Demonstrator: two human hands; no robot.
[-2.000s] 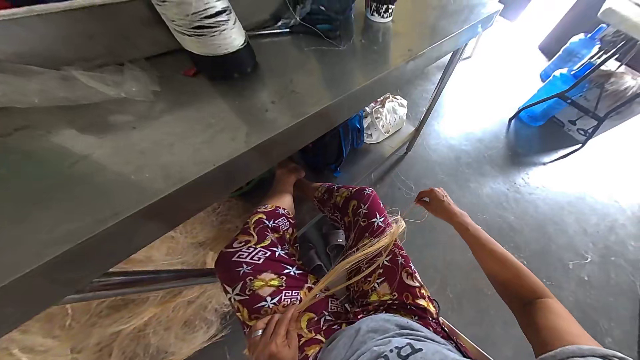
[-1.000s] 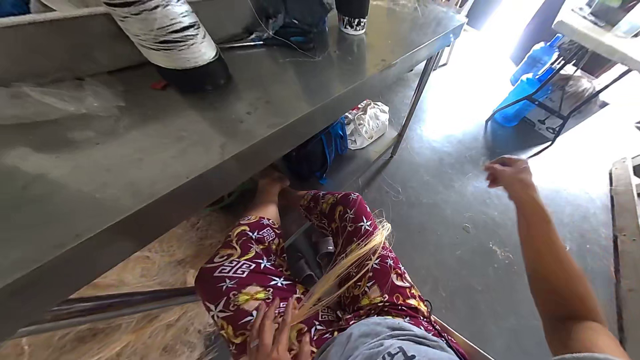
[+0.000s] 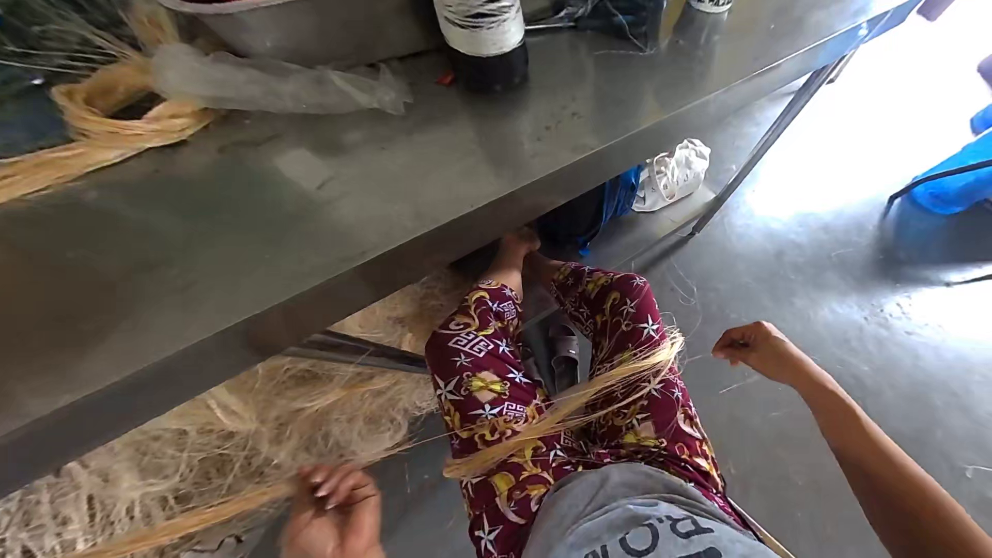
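A bundle of pale blond plant fibre [image 3: 570,407] lies across both thighs of my patterned maroon trousers, its looped end over the right knee. My left hand [image 3: 335,504] is at the lower left, off the lap, fingers curled with the tips together; a thin strand seems to run from it towards the bundle. My right hand [image 3: 742,346] is held over the floor to the right of the knee, thumb and fingertips pinched together. Fine loose strands hang near it, but whether it holds one is too small to tell.
The metal table [image 3: 372,217] crosses the upper left, bearing a cone of white thread [image 3: 484,46], a twisted hank of fibre [image 3: 128,116] and a sheer plastic piece [image 3: 271,81]. A large heap of loose fibre [image 3: 287,411] lies beneath. A white bag [image 3: 673,177] stands by the table leg.
My left hand has left the bundle on the thigh and moved out to the left. My right hand has come back towards the knee from farther out. The view has swung left.
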